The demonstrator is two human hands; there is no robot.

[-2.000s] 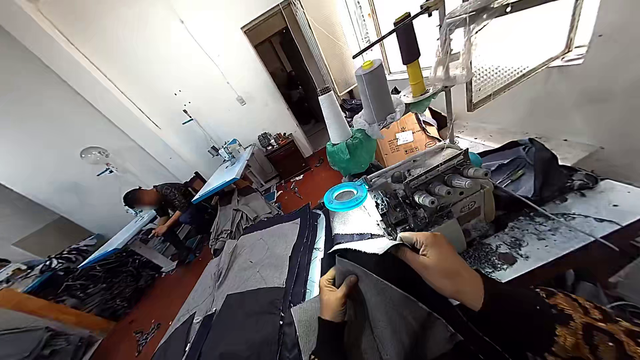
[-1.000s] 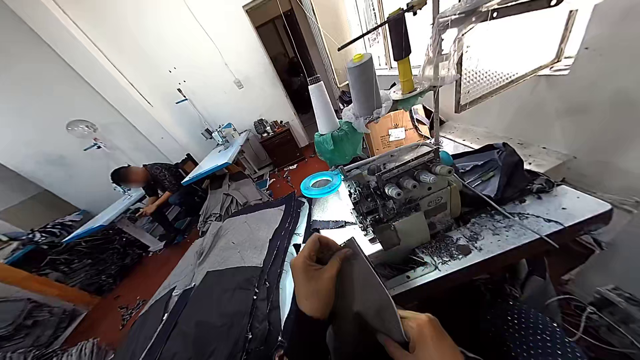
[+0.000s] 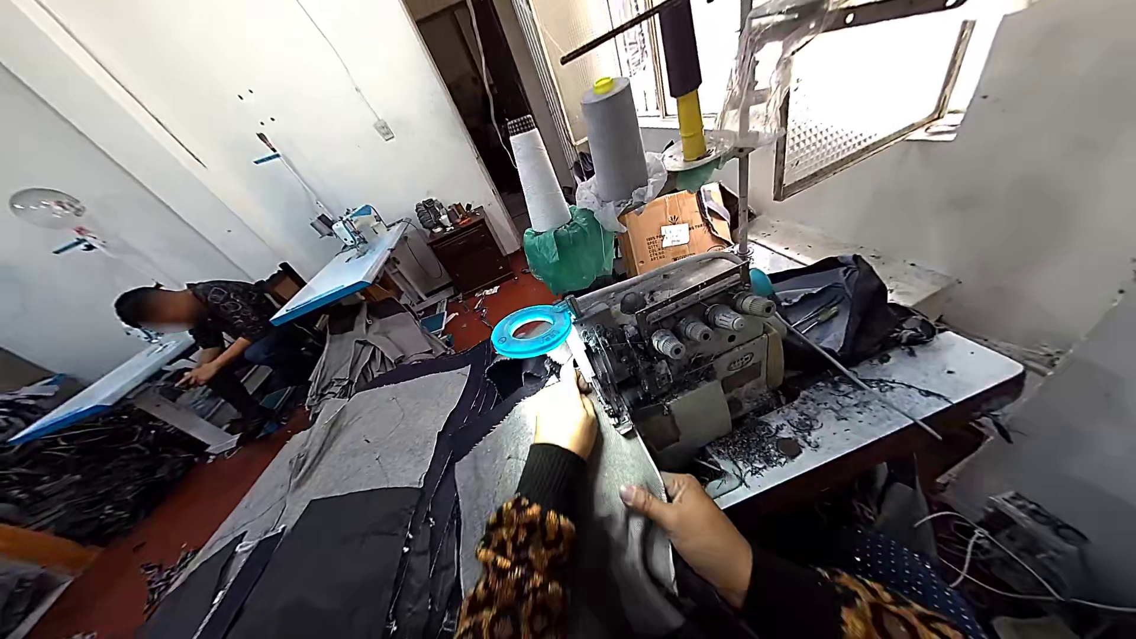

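A grey fabric panel [image 3: 621, 506] lies in front of the overlock sewing machine [image 3: 701, 355], its right edge running up to the machine's foot area. My left hand [image 3: 568, 417] rests on the panel beside the needle area, under bright light; its fingertips are partly hidden. Lower right, my right hand [image 3: 697, 532] pinches the panel's edge between thumb and fingers. A blue ring-shaped disc [image 3: 532, 331] sits at the machine's left end, just beyond my left hand. Stacked grey and dark fabric pieces [image 3: 373, 444] lie to the left.
Thread cones [image 3: 614, 138] stand behind the machine near a cardboard box [image 3: 674, 232]. Lint and thread scraps cover part of the white tabletop [image 3: 932, 382], where a metal rod juts out. Dark cloth [image 3: 834, 306] lies behind. A seated person [image 3: 222, 328] works at the far left.
My left hand has moved forward to the machine's needle area, and the grey panel now lies spread alongside the machine. My right hand holds the panel's near edge.
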